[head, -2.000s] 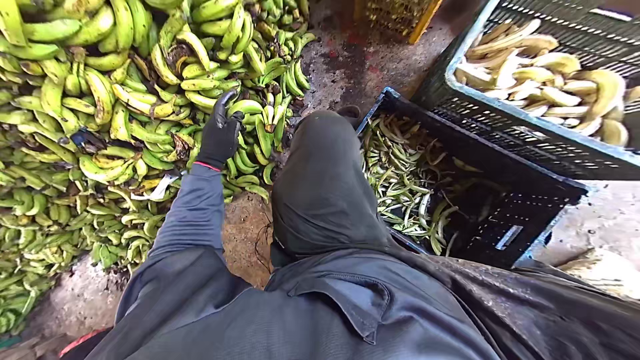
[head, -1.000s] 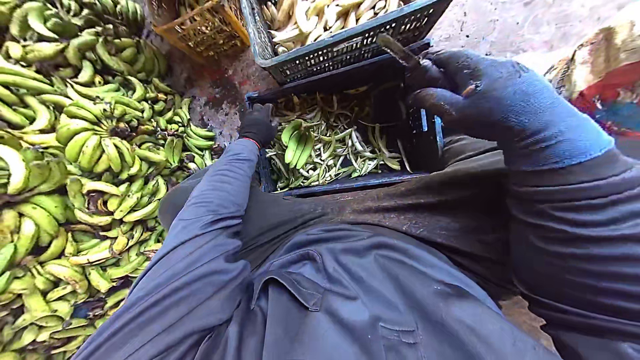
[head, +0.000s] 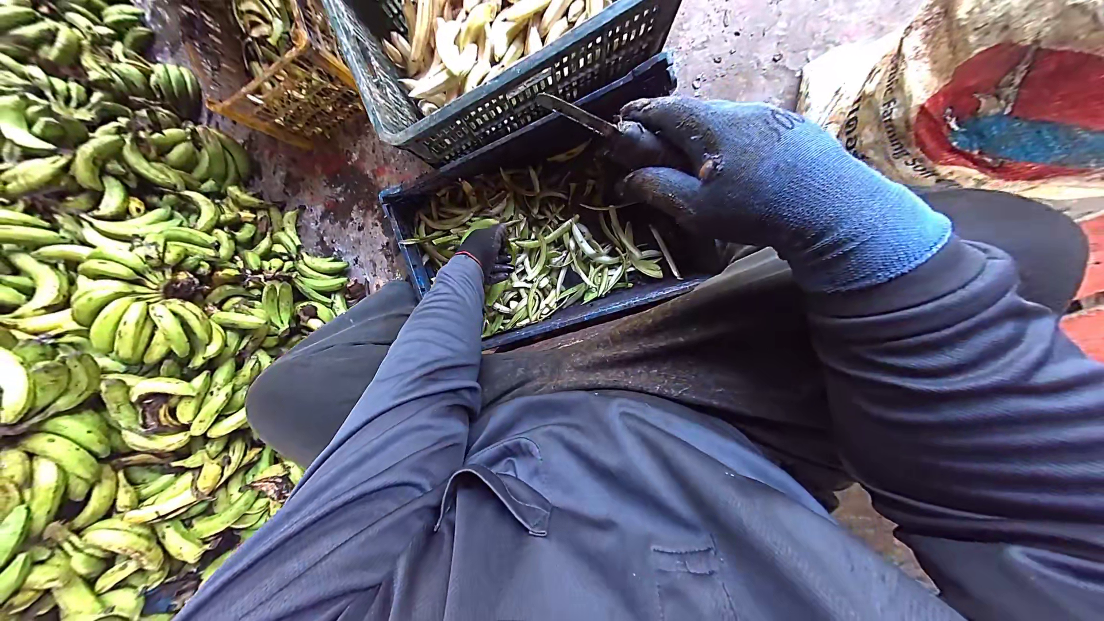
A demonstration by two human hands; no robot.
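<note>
My right hand [head: 690, 164], in a blue knitted glove with a dark coated palm and fingers, grips a knife [head: 576, 114] above the right part of a dark blue plastic crate [head: 595, 312]. Its narrow blade points to the upper left. Lower and to the left, my left hand [head: 489, 252], in a dark glove with a red cuff edge, is inside the crate at the peels. A bit of green fruit or peel [head: 479, 226] shows beside its fingers; its grip is hidden. Green and whitish banana or plantain peels [head: 561, 259] cover much of the crate's bottom.
Green bananas or plantains [head: 138, 319] lie heaped along the left. Beyond the dark blue crate stands a green-grey crate [head: 535, 82] of peeled fruit [head: 470, 43], with a yellow crate [head: 297, 95] to its left. A printed sack [head: 880, 103] lies at the upper right.
My left hand was over the green heap two seconds ago, then at the crate's left edge; now it is inside. The knife hand has come into view. The view has swung right.
</note>
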